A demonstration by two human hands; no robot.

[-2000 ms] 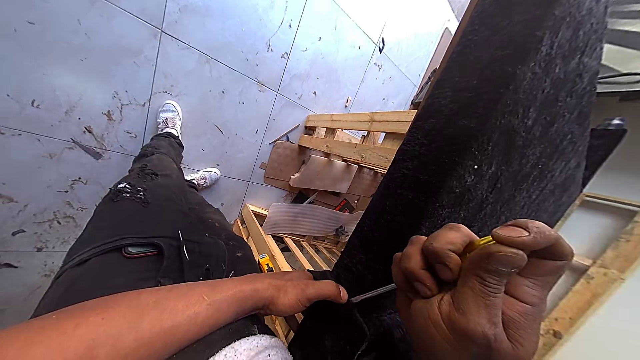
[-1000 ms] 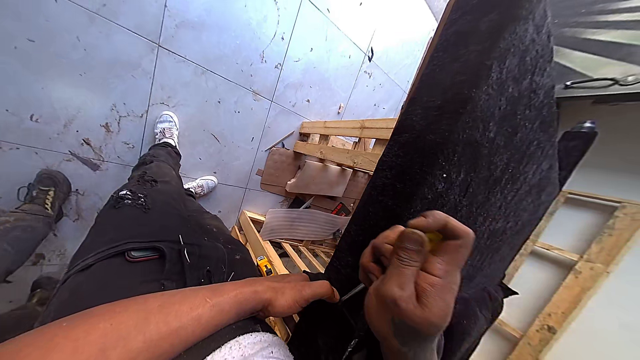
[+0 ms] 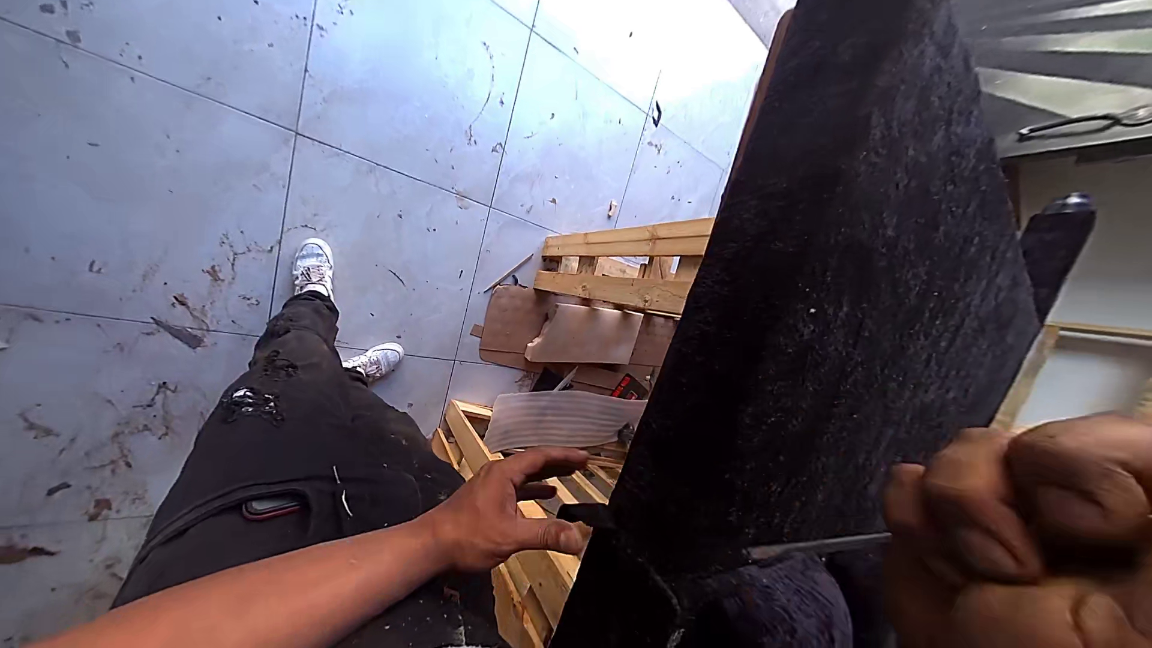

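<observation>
A large panel covered in black plush fabric (image 3: 810, 270) stands tilted from the upper right down to the bottom. At its lower left corner, my left hand (image 3: 504, 513) hovers with fingers spread and holds nothing; a small dark flap of fabric (image 3: 585, 515) juts out beside its fingertips. My right hand (image 3: 1026, 531), large and blurred at the lower right, is closed around a tool whose thin metal shaft (image 3: 819, 545) points left across the fabric's lower part. The tool's handle is hidden in the fist. Below the shaft bulges a rounded dark fabric part (image 3: 769, 607).
Wooden pallet frames (image 3: 630, 292) stand beyond the panel's left edge, with cardboard (image 3: 513, 328) and a sheet of foam wrap (image 3: 562, 421) among them. Pliers (image 3: 1080, 124) lie at the upper right. The tiled floor (image 3: 405, 162) bears scattered scraps.
My left hand has come off the panel's corner and its fingers have spread. My right hand has moved right with the tool. The other person's boot at the left is out of view.
</observation>
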